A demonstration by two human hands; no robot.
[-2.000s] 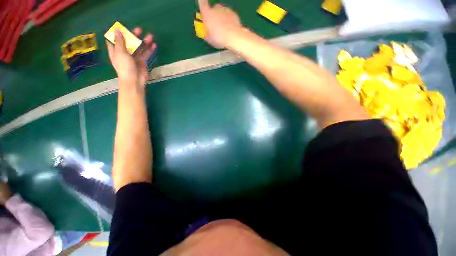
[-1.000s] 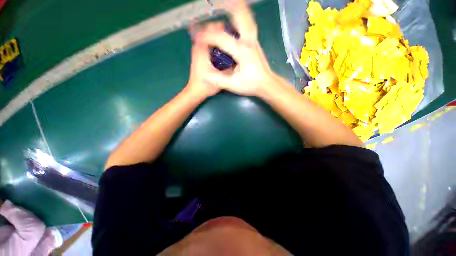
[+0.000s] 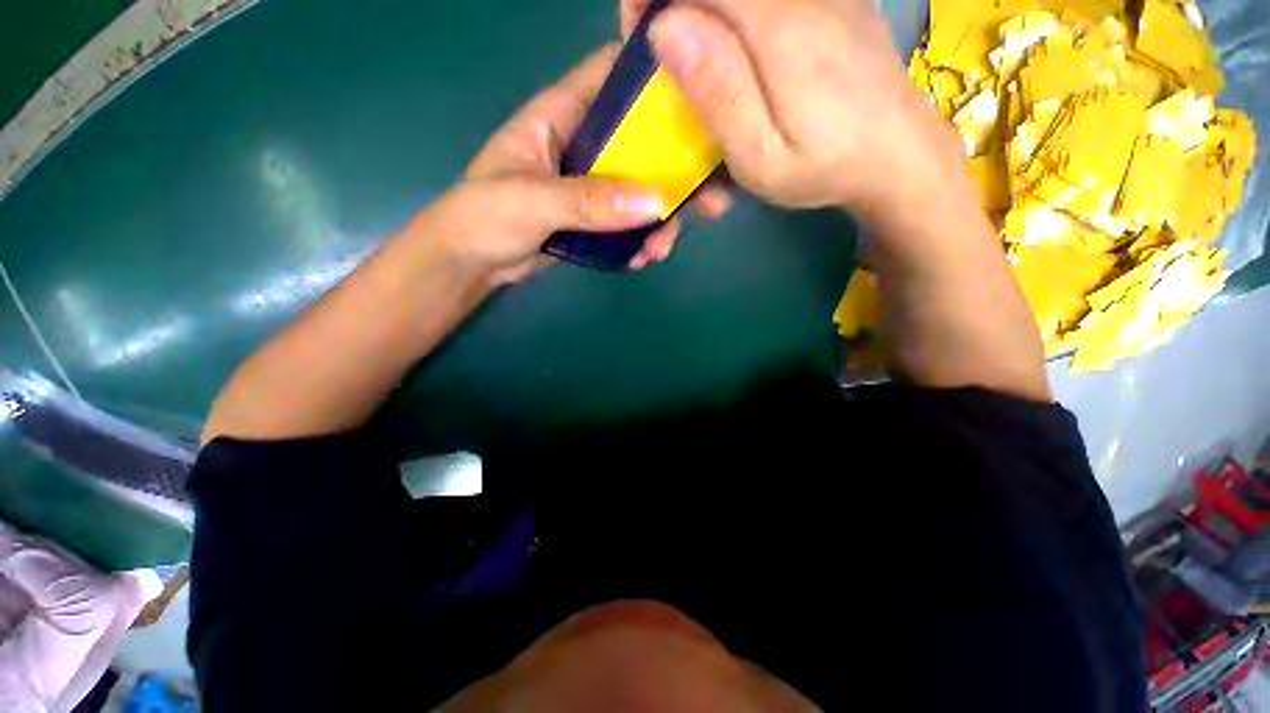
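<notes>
A dark blue stack (image 3: pixel 609 248) with a yellow piece (image 3: pixel 660 139) on its face is held tilted above the green work surface. My left hand (image 3: pixel 536 188) grips its lower left part, thumb on the yellow piece and fingertips showing past the right edge. My right hand (image 3: pixel 794 98) is at its upper end, thumb against the yellow piece's top; its other fingers are partly hidden and cut off by the top edge. How many blue parts are in the stack cannot be told. A large heap of yellow pieces (image 3: pixel 1100 153) lies at the right, partly behind my right forearm.
A pale metal edge strip (image 3: pixel 84 84) curves across the upper left. Bagged dark parts (image 3: pixel 105 449) lie at the left. Another person's pink sleeve (image 3: pixel 63 613) is at the lower left. Red bins or frames (image 3: pixel 1226 508) stand at the lower right.
My hands have come back from the far belt, where they were apart, and are now together nearer my body on the blue stack. Its yellow face now shows. The view has shifted towards the right.
</notes>
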